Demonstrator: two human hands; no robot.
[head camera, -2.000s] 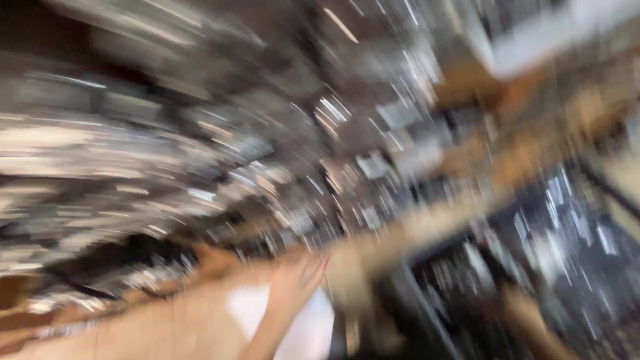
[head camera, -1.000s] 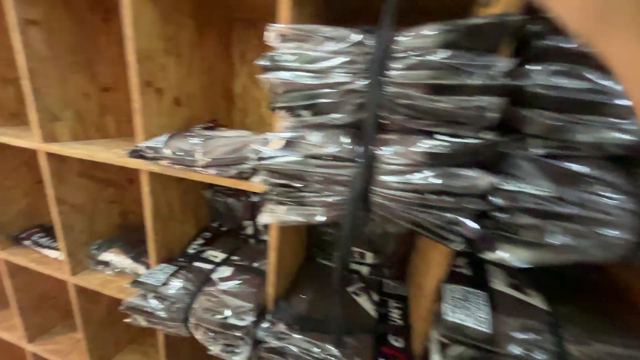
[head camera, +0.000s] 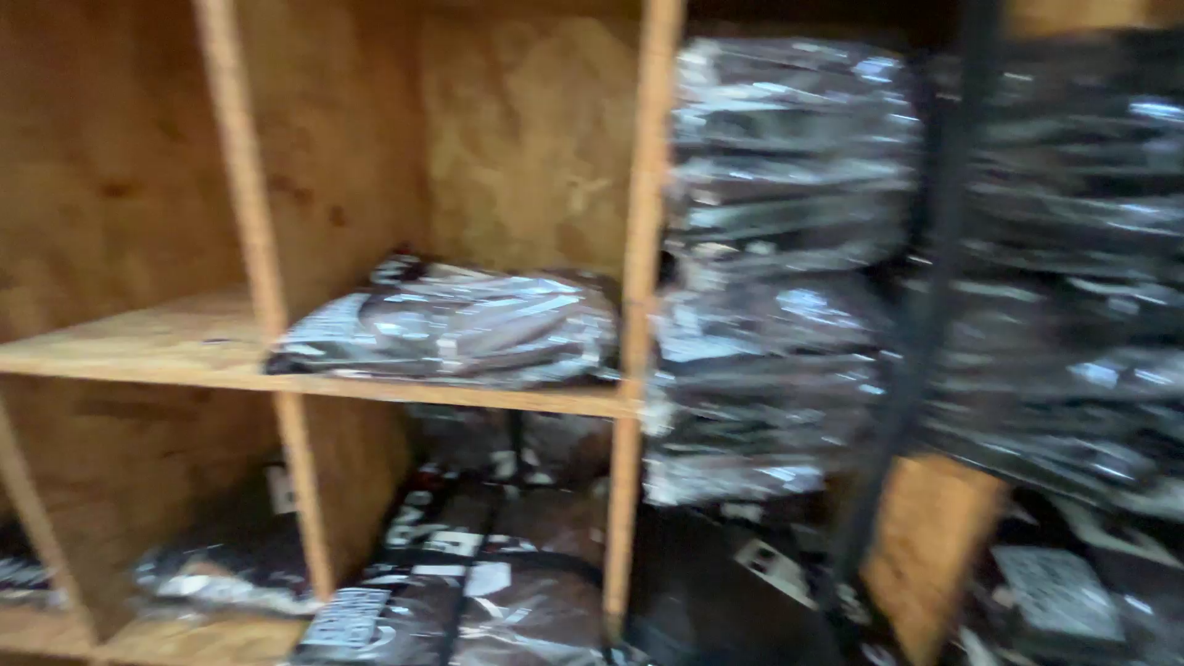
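Neither my left hand nor my right hand shows in the head view now. Clear plastic packages of dark folded goods fill the view's right side, in a tall stack (head camera: 786, 277) beside a dark strap (head camera: 934, 296). Right of the strap rises a second stack (head camera: 1064, 305). A few flat plastic-wrapped packages (head camera: 462, 324) lie on the middle shelf of a plywood cubby. Below them, bagged dark packages (head camera: 527, 573) with pale labels sit in another compartment. What holds up the stacks is not visible.
Plywood dividers (head camera: 242, 166) and a shelf edge (head camera: 139, 365) form the compartments. At lower left lies another bagged package (head camera: 231, 573). More labelled dark packages (head camera: 1064, 583) are at lower right, next to a wooden panel (head camera: 934, 546).
The view has swung from a blurred scene with a hand over a pale sheet to the plywood cubbies. The blurred skin at the upper right one second ago is out of view.
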